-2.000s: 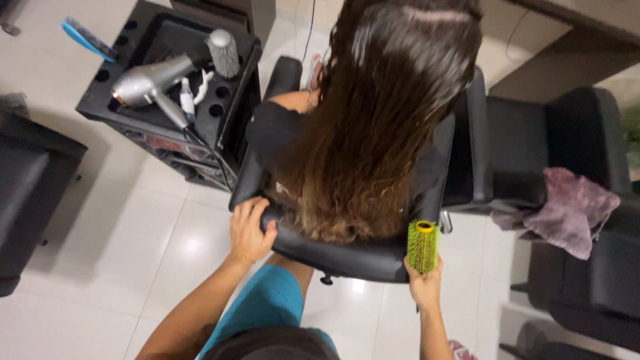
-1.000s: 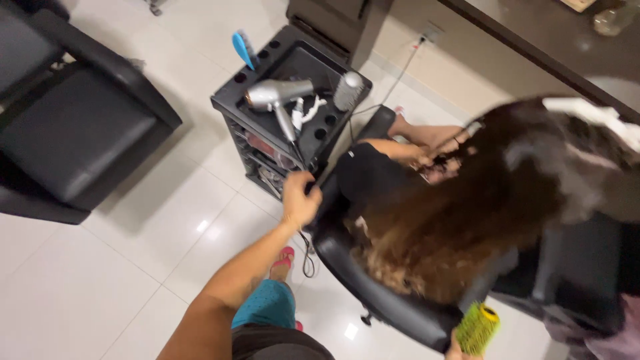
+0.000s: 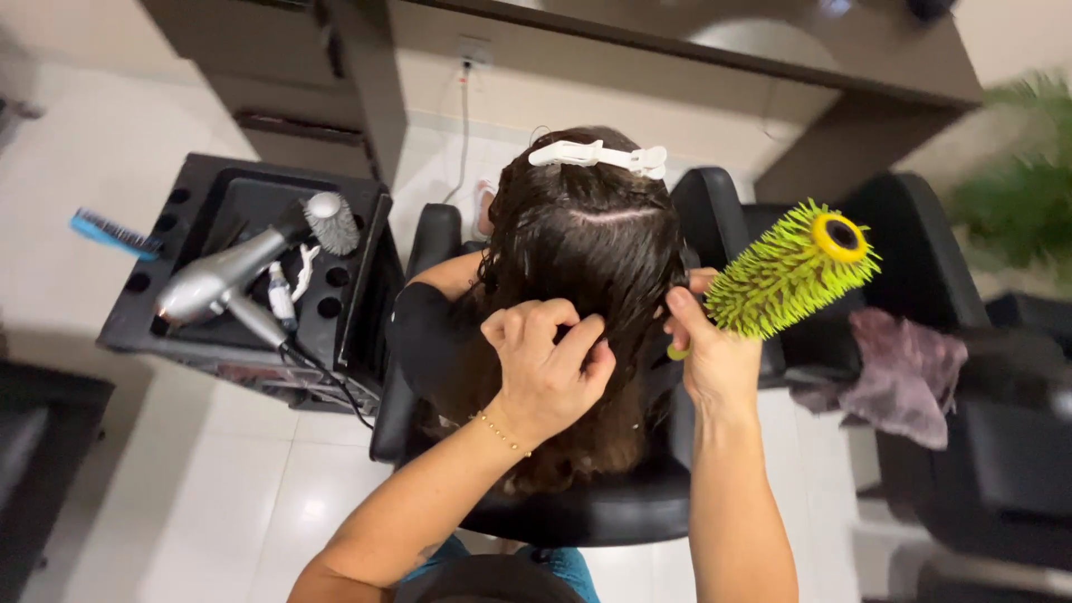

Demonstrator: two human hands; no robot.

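A person with long wet dark hair sits in a black salon chair, back to me. Two white hair clips or one long one lie across the top of the head, above a parted line of scalp. My right hand holds a round brush with lime-green bristles at the right side of the hair; its fingertips touch strands there. Over the middle of the hair is my left hand, its fingers curled; whether strands are between them cannot be seen.
On the left, a black trolley bears a silver hair dryer, a grey round brush, a small bottle and a blue brush. A cloth hangs at right. A dark counter stands ahead.
My left hand has come from beside the trolley to the hair. The green brush in my right hand has risen from the chair back's edge to the hair's right side. The view has shifted.
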